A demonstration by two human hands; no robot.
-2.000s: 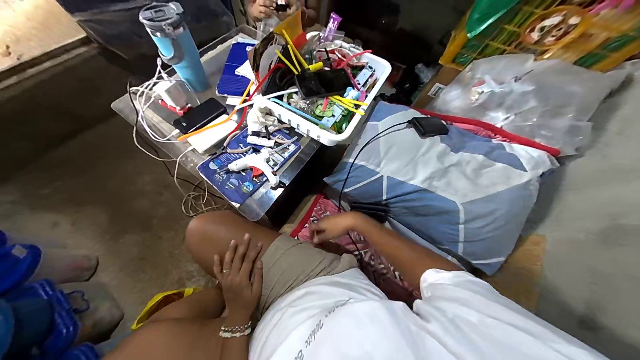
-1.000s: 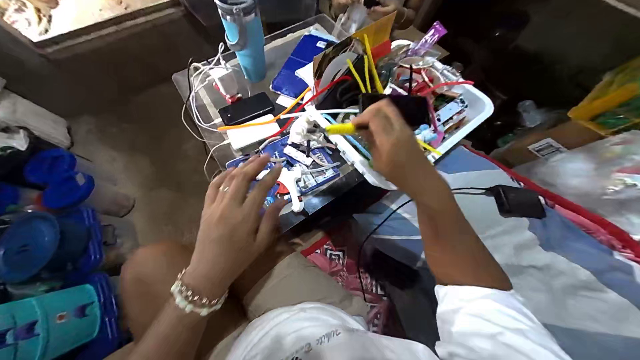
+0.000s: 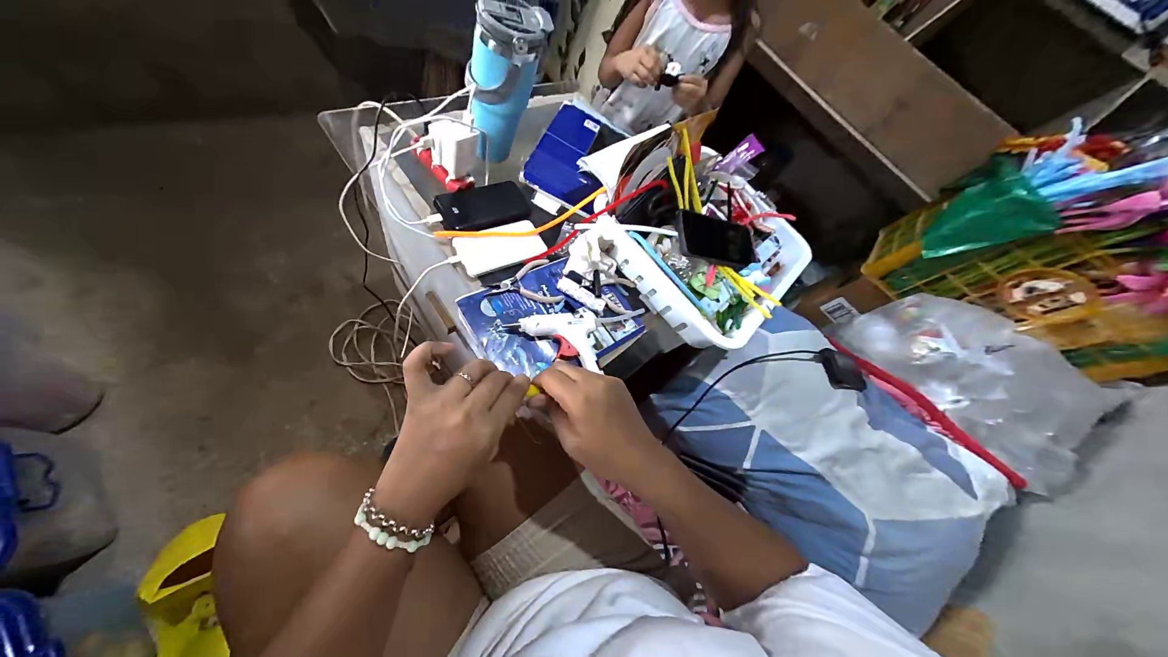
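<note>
My left hand [image 3: 461, 420] and my right hand [image 3: 589, 411] meet over my lap, fingers pinched on a small yellow piece [image 3: 533, 391] that shows between the fingertips. Most of the piece is hidden. Just beyond them, a white hot glue gun [image 3: 557, 327] with a red trigger lies on a blue printed sheet [image 3: 484, 315], beside pliers [image 3: 538, 294] with pale handles. To the right stands a white plastic basket [image 3: 671, 306] of craft bits, with yellow pipe cleaners [image 3: 748, 290] and a black phone [image 3: 716, 239] on top.
A blue tumbler [image 3: 500, 91], a black power bank [image 3: 484, 206], a white power bank [image 3: 499, 248] and cables crowd the table. Another person [image 3: 680, 55] holds a small object beyond it. At right are a patterned pillow [image 3: 821, 456], a clear plastic bag [image 3: 976, 383] and a yellow crate [image 3: 1049, 301].
A second ago my right hand held a yellow piece over the basket's near side, with my left hand apart and spread. Now both hands are together nearer my lap. The view has shifted.
</note>
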